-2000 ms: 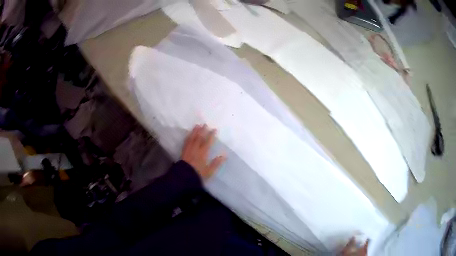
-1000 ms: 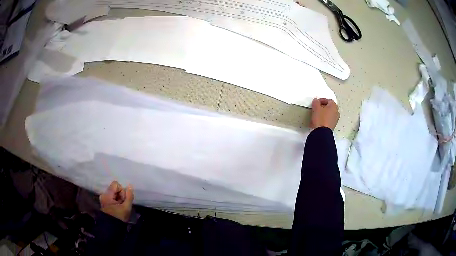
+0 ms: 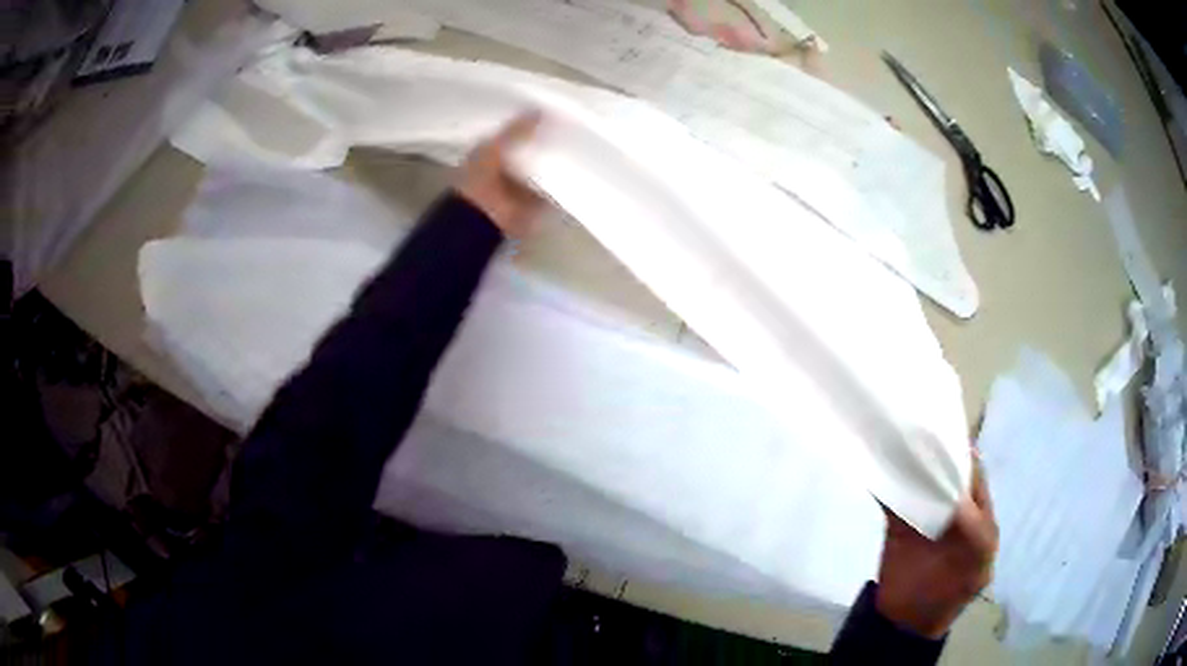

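A long curved white pattern piece [image 3: 781,293] is lifted off the table between my hands, with a fold along its length. My left hand [image 3: 505,172] grips its near edge around the middle. My right hand [image 3: 940,553] grips its right end, its fingers partly hidden by the piece. Below it, sheer bluish-white sheets with an opaque white piece [image 3: 612,403] lie along the table's near edge. My left sleeve covers part of them.
A marked paper pattern [image 3: 833,143] lies behind the work. Black-handled shears [image 3: 963,156] lie at the back right. A rumpled spare sheet pile [image 3: 1061,501] and a tied bundle [image 3: 1162,449] are at the right. Pinkish cord [image 3: 729,26] lies at the back.
My left hand has moved from the near edge up to the curved piece and taken hold of it. My right hand has drawn its right end up and toward me, so the piece is now raised.
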